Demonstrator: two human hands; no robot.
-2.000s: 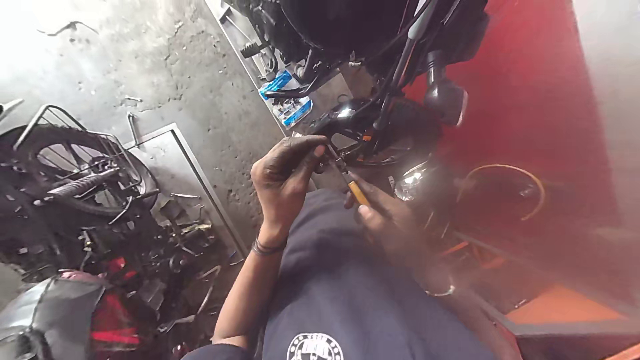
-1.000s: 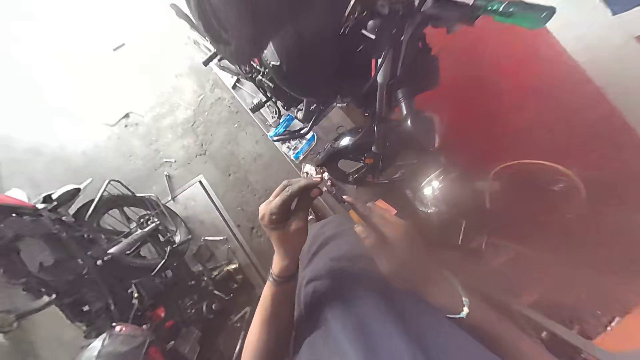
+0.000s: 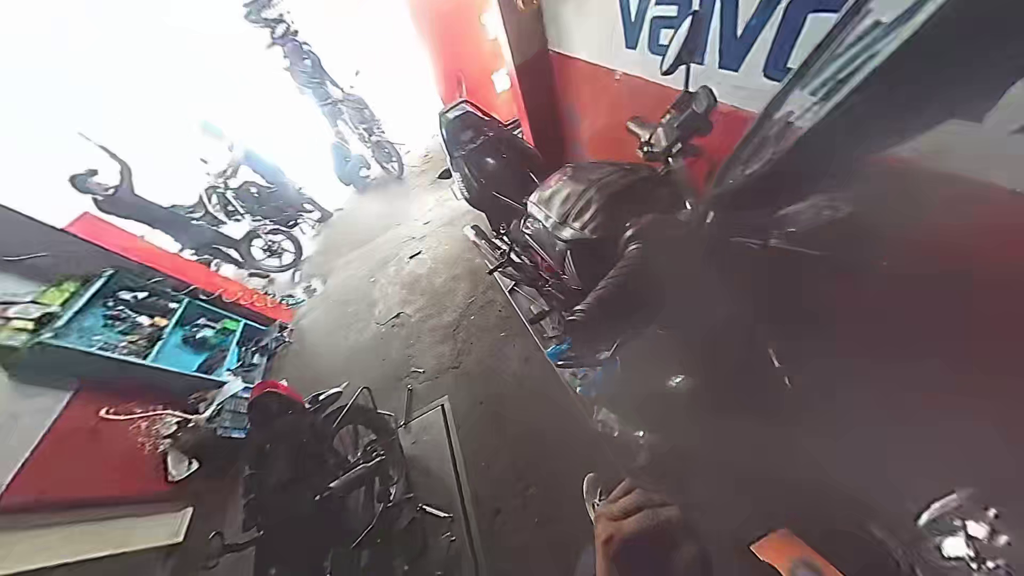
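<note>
Low in the view is my left hand (image 3: 640, 524), with its fingers bent and its wrist cut off by the bottom edge. Beside its fingertips shows a small, shiny, rounded object (image 3: 592, 494); whether the fingers hold it is unclear. My right hand does not show. Above my hand stands a motorcycle with a dark covered seat (image 3: 588, 196), and small blue packets (image 3: 558, 350) lie by its lower side. The area right of my hand is dark and hazy.
A person in a red cap (image 3: 276, 392) is beside a motorcycle wheel (image 3: 364, 456) at lower left. A blue parts tray (image 3: 164, 364) stands farther left. Another person (image 3: 152, 212) and parked motorcycles (image 3: 364, 128) are in the bright background. A metal frame (image 3: 456, 472) lies on the floor.
The view has swung up toward the bright opening. My left hand now sits at the bottom edge; my right hand, seen before near a yellow-handled tool, has left the view.
</note>
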